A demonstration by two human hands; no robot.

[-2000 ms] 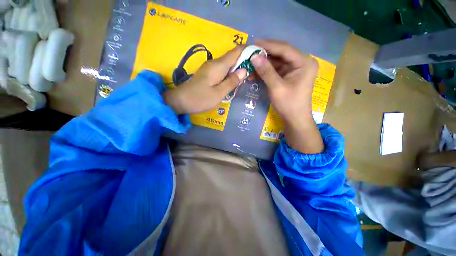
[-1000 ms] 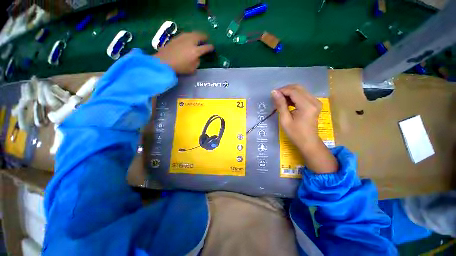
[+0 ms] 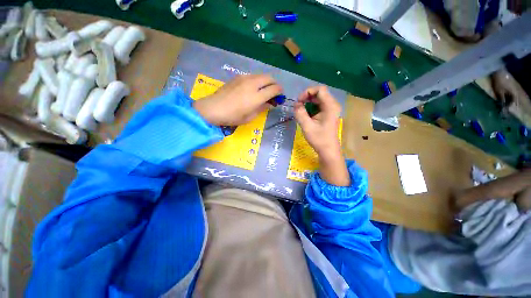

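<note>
My left hand (image 3: 237,102) is over the yellow part of the printed carton sheet (image 3: 224,156), its fingers closed on a blue battery cell (image 3: 279,99), mostly hidden by them. My right hand (image 3: 319,121) is just to its right, fingertips pinched together. A thin dark rod (image 3: 280,123) runs from its fingers down to the left above the sheet. Thin leads seem to span the gap between the hands. A small dark green patch, possibly a circuit board, shows between the right fingers; it is too small to be sure.
White empty housings (image 3: 78,87) are heaped at left. Battery-and-board sets (image 3: 285,17) lie on the green belt (image 3: 221,26), with a partly filled housing (image 3: 185,7) at its top left. A grey metal bracket (image 3: 442,75) and white card (image 3: 411,174) are at right, near another person's sleeve (image 3: 466,250).
The white housing held in both hands two seconds ago is gone from them. My left hand has come back from the belt and now holds a blue cell beside my right hand. The view has shifted.
</note>
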